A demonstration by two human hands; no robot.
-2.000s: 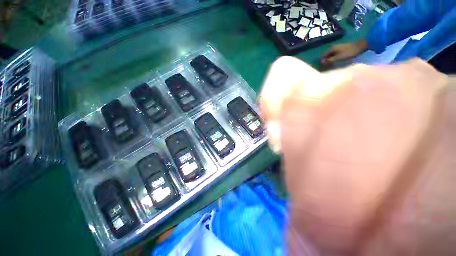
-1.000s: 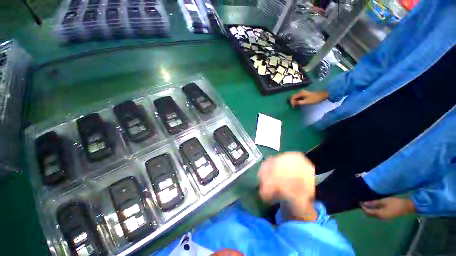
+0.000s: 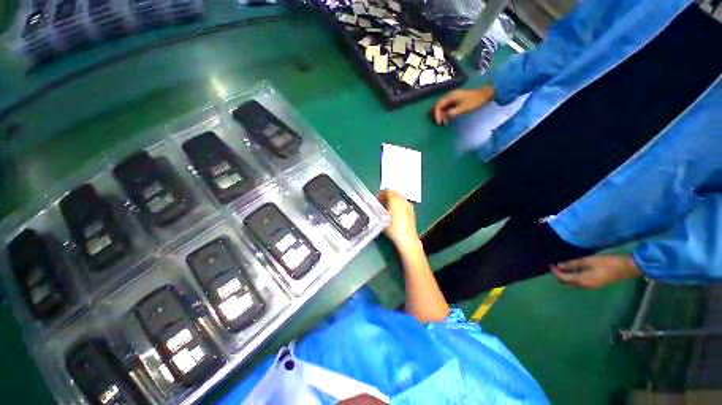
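A clear blister tray (image 3: 305,304) lies on the green bench with two rows of black open-backed phones (image 3: 281,240), one in each pocket. A white sheet (image 3: 401,169) lies beside the tray's right end. My right hand (image 3: 395,215) is at the tray's right corner, against the near end of the sheet. Its fingertips are small and blurred, and I cannot tell whether they grip the tray or the sheet. My left hand is not in view.
A black parts tray (image 3: 425,96) heaped with small pale squares stands at the back. More stacked trays (image 3: 107,28) are far left. A person in a blue smock stands at right, one hand (image 3: 463,103) over the bench, the other (image 3: 599,270) hanging lower. Clear plastic lies beside a post.
My right hand, close to the camera and then blurred beside the tray, has moved to the tray's right corner. The view has shifted, so the tray and sheet appear further left.
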